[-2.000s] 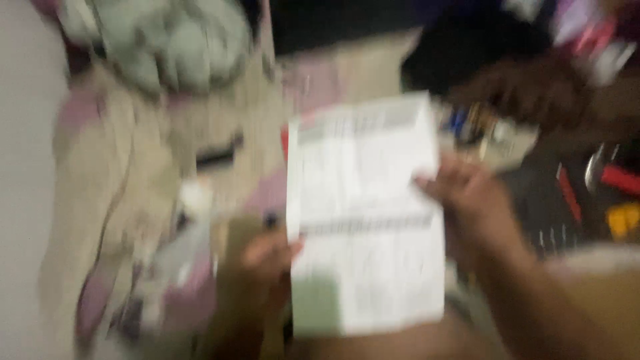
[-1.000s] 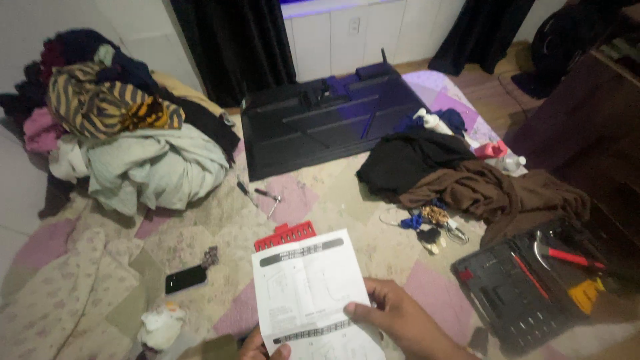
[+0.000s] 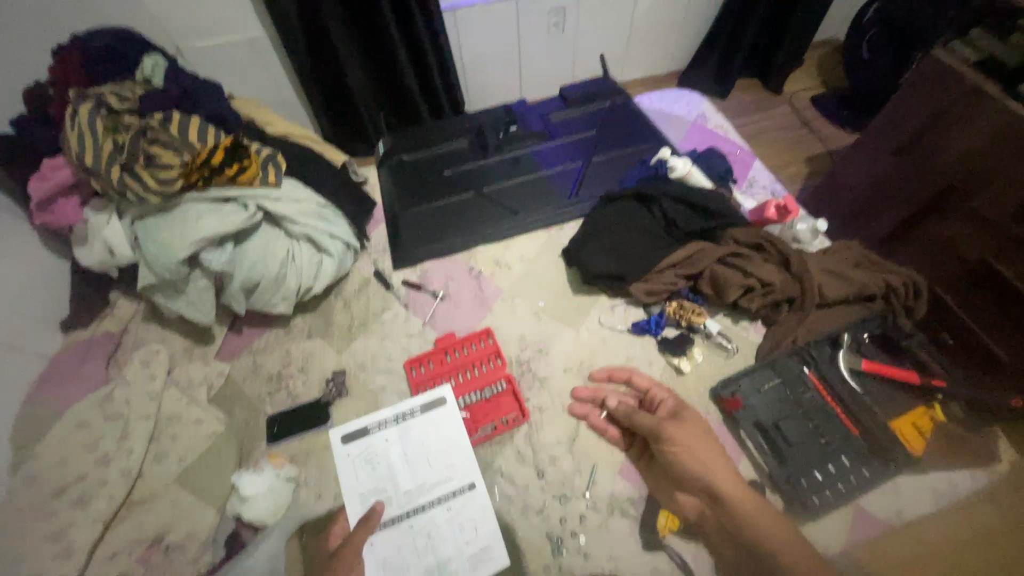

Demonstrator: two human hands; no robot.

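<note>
My left hand [image 3: 340, 540] holds a printed instruction sheet [image 3: 424, 480] by its lower left side, thumb on top. My right hand [image 3: 656, 432] is raised to the right of the sheet, palm up, with a small metallic piece [image 3: 604, 414] between thumb and fingers; its exact kind is too small to tell. Behind the sheet lies an open red socket and bit set [image 3: 480, 360], partly covered by it. Loose screws and small hardware [image 3: 560, 544] lie on the bedspread below my right hand, with one longer bolt [image 3: 590, 482] nearer to it.
A black panel [image 3: 512, 176] lies at the back. Heaped clothes [image 3: 240, 248] are at left, brown cloth [image 3: 784, 272] at right. An open black tool case [image 3: 808, 424] with a claw hammer [image 3: 888, 370] lies at right. A phone [image 3: 298, 422] and two hand tools [image 3: 424, 290] lie on the bedspread.
My right hand has let go of the sheet and moved right; it now pinches a small piece. The sheet has shifted left and down in my left hand, and the socket set shows more fully.
</note>
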